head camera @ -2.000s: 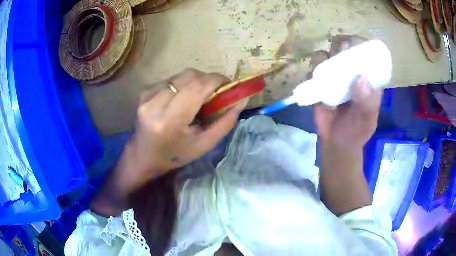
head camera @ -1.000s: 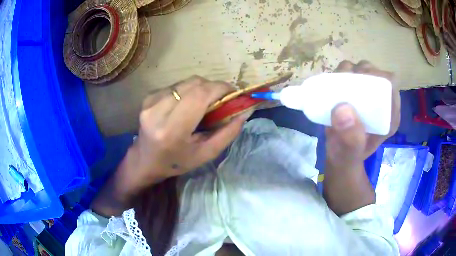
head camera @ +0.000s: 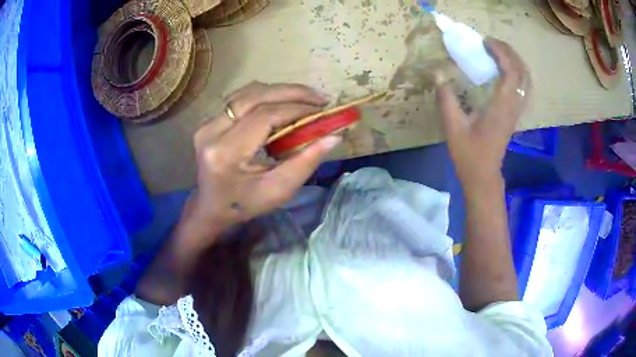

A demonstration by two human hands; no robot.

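My left hand [head camera: 244, 150] grips a woven tan ring [head camera: 342, 109] with a raised red collar [head camera: 314, 132], seen nearly edge-on above the table's near edge. The white squeeze bottle [head camera: 471, 54] with a blue tip lies on its side on the table, tip pointing away to the upper left. My right hand [head camera: 485, 104] is beside the bottle's base, thumb and fingers spread apart. Its fingers are at the bottle's right side; whether they still touch it is not clear.
Overlapping woven rings [head camera: 178, 52] lie on the stained table [head camera: 300, 42] at the upper left, and more rings [head camera: 601, 59] at the upper right. Large blue trays [head camera: 70, 139] stand along the left. A blue tray with a white lining [head camera: 558, 258] is at the lower right.
The bottle has moved from the red collar up and away onto the table, and my right hand has opened beside it. The ring stays in my left hand, moved slightly left.
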